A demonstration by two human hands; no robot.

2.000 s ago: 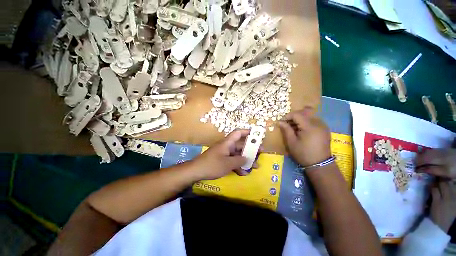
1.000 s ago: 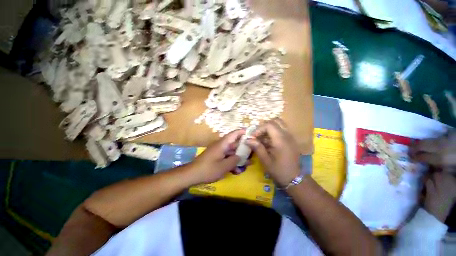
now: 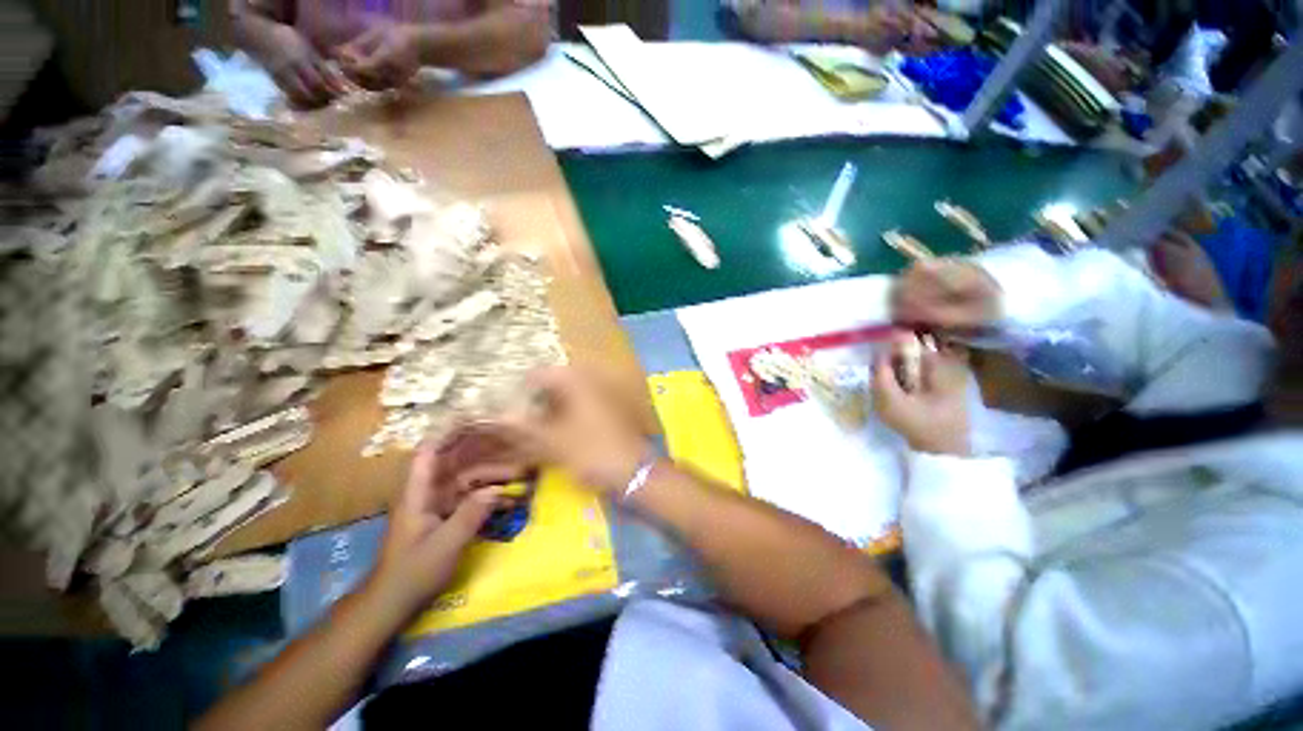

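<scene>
My left hand (image 3: 436,507) is over the grey and yellow printed carton (image 3: 557,550), fingers curled; blur hides whether a housing is in it. My right hand (image 3: 579,429) is just right of it, at the near edge of the loose beige discs (image 3: 479,364). Its fingertips are blurred and I cannot tell if they hold a disc. The large heap of long beige housings (image 3: 215,286) lies left of the discs on brown cardboard (image 3: 493,164).
At right, a person in white sleeves (image 3: 1129,336) works over a white sheet with a red panel (image 3: 765,393) and beige pieces. Single beige pieces (image 3: 693,239) lie on the green surface (image 3: 629,257). Another person's hands (image 3: 343,64) are at the far side, near white paper (image 3: 772,107).
The view has swung right and up, showing the neighbour and far side. My right hand has moved from the housing in my left hand to the discs' edge. That housing no longer shows clearly.
</scene>
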